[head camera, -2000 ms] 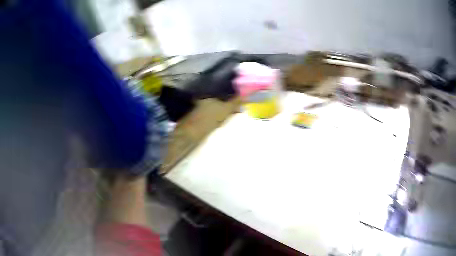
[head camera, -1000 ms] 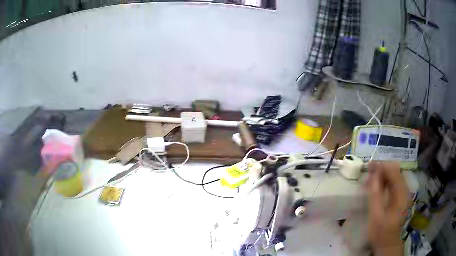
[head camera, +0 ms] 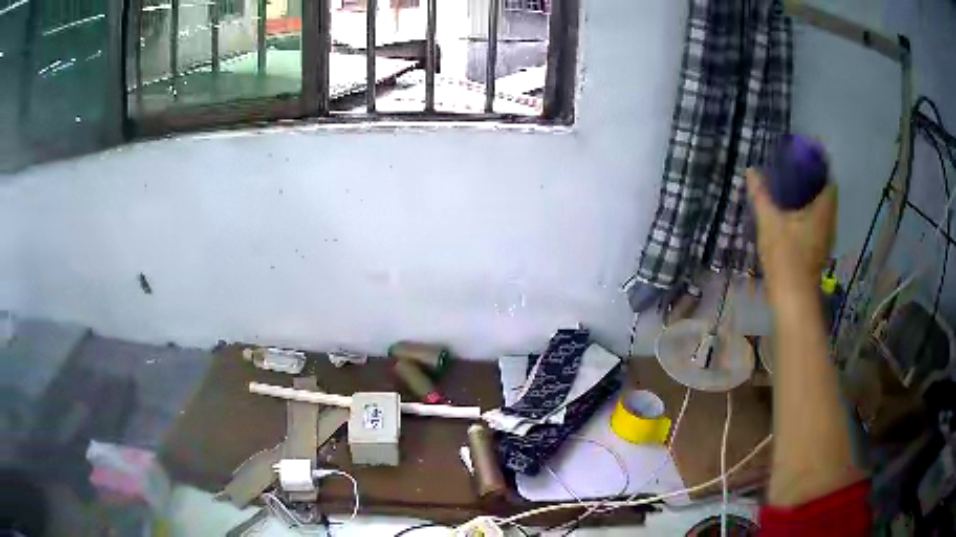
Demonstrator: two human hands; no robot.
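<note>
My right hand (head camera: 794,236) is raised at the upper right, its arm in a red sleeve reaching up from the bottom edge. It is closed around a dark purple thread cone (head camera: 799,171), held in front of the hanging checked cloth. Below it, the thread stand (head camera: 704,355) shows a pale round plate with a bare upright pin. Another stand plate is partly hidden behind my forearm. My left hand is out of the picture.
A brown table (head camera: 430,477) along the wall holds a white box (head camera: 374,428), a yellow tape roll (head camera: 641,417), dark patterned cloth strips (head camera: 556,401) and a brown tube (head camera: 484,462). Checked cloth (head camera: 704,157) hangs near the window (head camera: 451,63). Cables cross at the bottom and right.
The view has swung from the white table up to the wall and window. My right hand has risen from beside the machine head and now holds the cone, which stood on the stand.
</note>
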